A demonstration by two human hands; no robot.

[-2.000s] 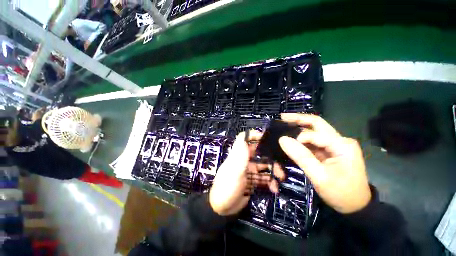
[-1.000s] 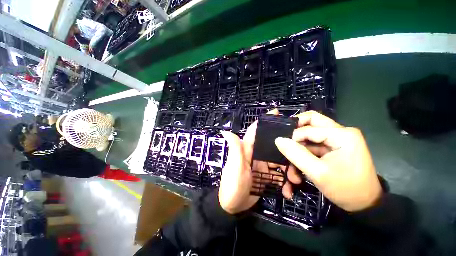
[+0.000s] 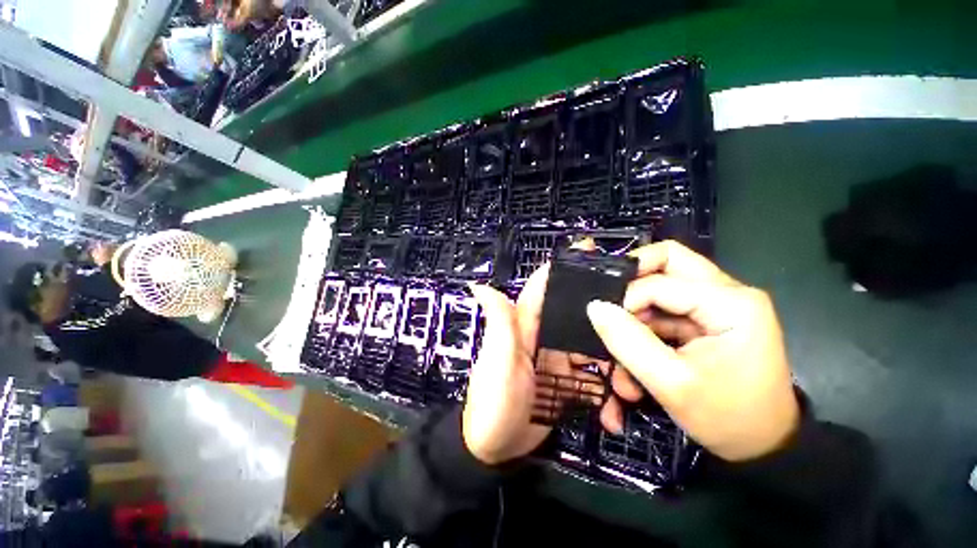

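Note:
A small matte black part (image 3: 581, 310) with an open slatted lower end is held up between both hands above the tray. My left hand (image 3: 504, 375) grips its left side, with fingers showing behind the slats. My right hand (image 3: 712, 359) holds its right edge, the thumb lying on the flat black face. The glossy black blister tray (image 3: 429, 238) lies under the hands, with slatted black parts in its pockets. White rectangular frames (image 3: 457, 324) show on several parts in the lower left row. The tray's lower right portion is partly hidden by the hands.
A dark pile (image 3: 905, 230) lies on the bench right of the tray. White strips (image 3: 302, 289) lie at its left end. A white-edged green strip (image 3: 836, 102) runs behind. A cream fan (image 3: 180, 274), a person in black (image 3: 123, 332) and cardboard (image 3: 337, 450) are at left.
The black part has turned from tilted to face-up toward the camera, its slats now showing below. The right thumb rests on its face. The camera view has shifted, so the tray appears slightly higher.

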